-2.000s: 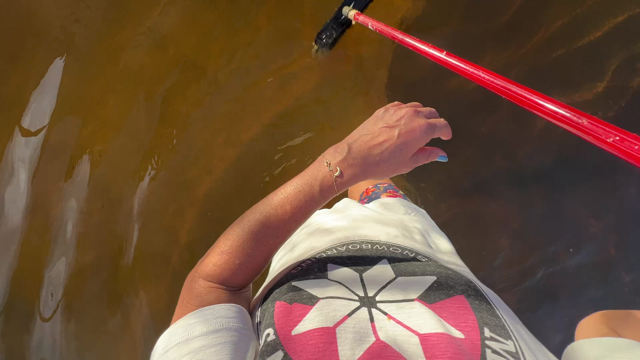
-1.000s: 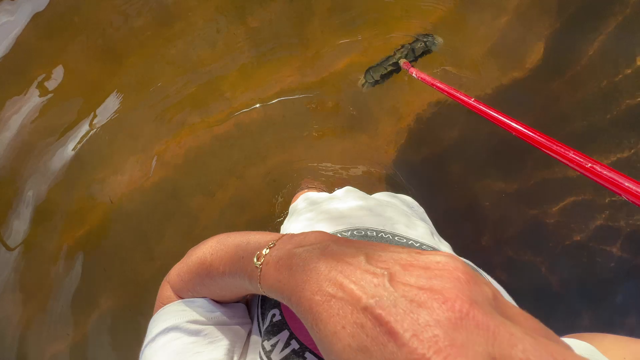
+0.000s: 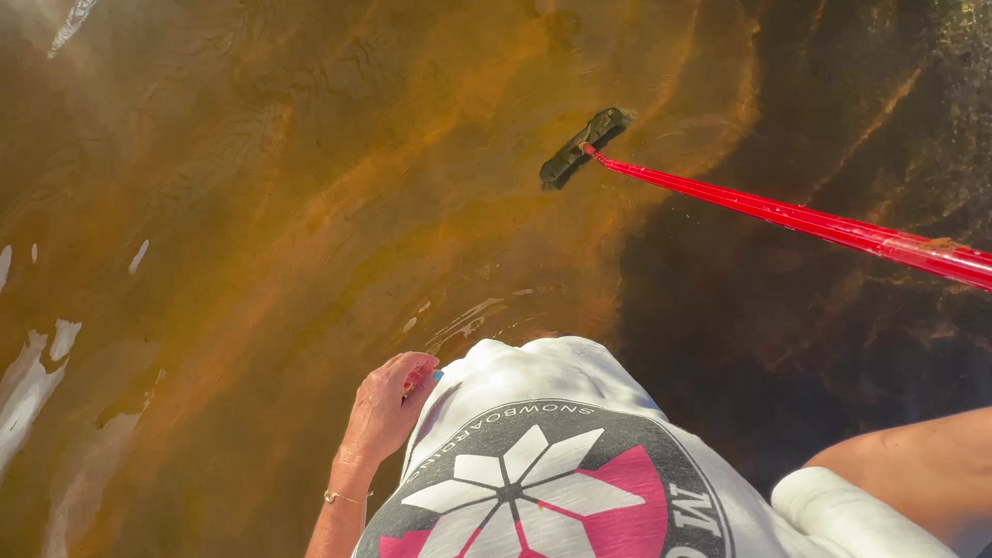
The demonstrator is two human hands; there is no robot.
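Note:
My left hand (image 3: pixel 390 404) hangs at my left side with loosely curled fingers, touching or close to the edge of my white printed T-shirt (image 3: pixel 542 368). Whether those fingers hold anything is unclear. A dark broom head (image 3: pixel 583 149) lies tilted in the shallow brown water. From it a red pole (image 3: pixel 783 213) runs down to the right and out of the frame. My right upper arm shows at the lower right, but my right hand is out of view, so what it holds does not show.
Rippled brownish water (image 3: pixel 310 194) surrounds me, with bright reflections at the left. A dark shadow (image 3: pixel 744 333) lies over the water on the right, under the pole.
My left hand has moved from in front of my shirt to my left side. The broom head was partly above the water two seconds ago and now sits in it.

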